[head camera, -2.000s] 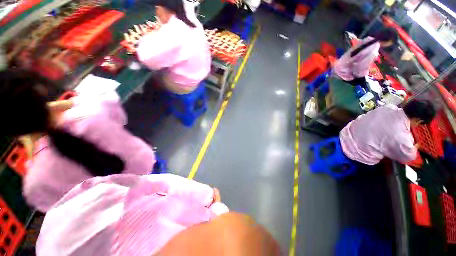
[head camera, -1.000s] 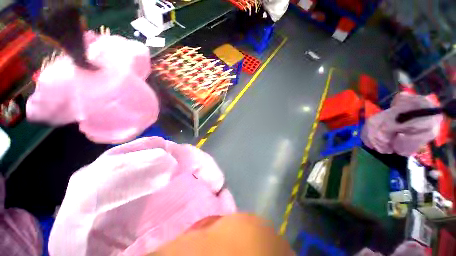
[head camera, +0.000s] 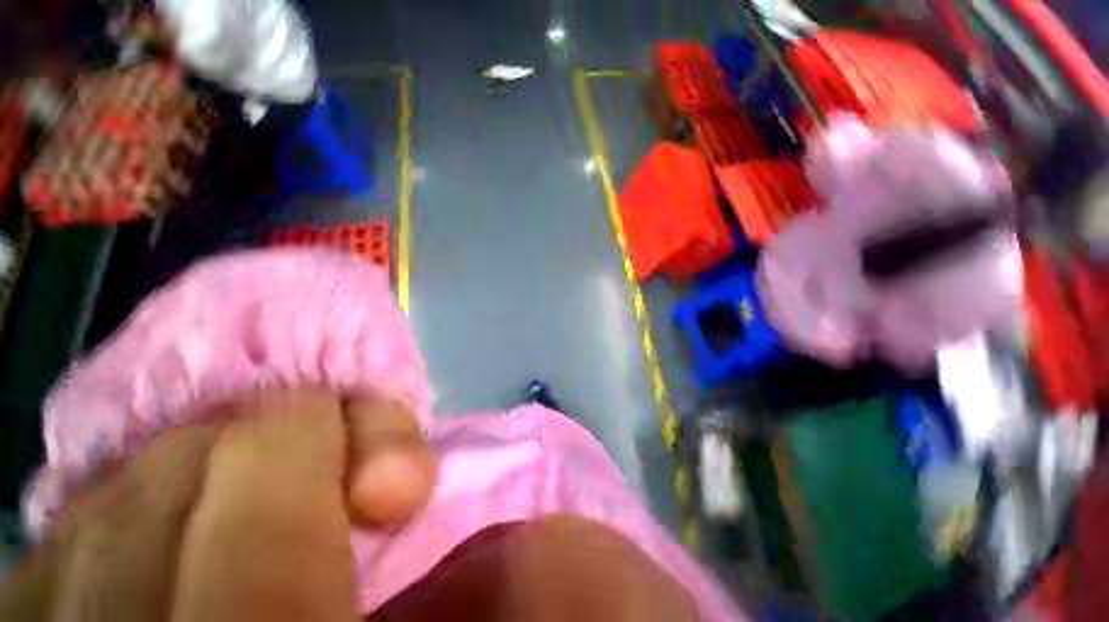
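A bare hand, seemingly my left hand (head camera: 286, 486), is very close to the camera at the lower left, with blurred fingers bent side by side and cut off by the bottom edge. A gathered pink cuff (head camera: 243, 322) lies just above it. No object shows in it. A blurred skin-coloured shape (head camera: 547, 571) fills the bottom centre; I cannot tell what it is. Pink smock cloth (head camera: 523, 456) lies between and beside them. My right hand cannot be made out.
A grey aisle (head camera: 511, 243) with yellow lines runs ahead. On the right are red trays (head camera: 675, 213), a blue stool (head camera: 730, 322), a person in a pink smock (head camera: 900, 243) and a green-topped bench (head camera: 863, 498). On the left are a red tray (head camera: 335, 241) and a blue stool (head camera: 322, 146).
The view has moved forward along the aisle. A hand and cuff have come up large at the lower left. The people on the left have left the picture.
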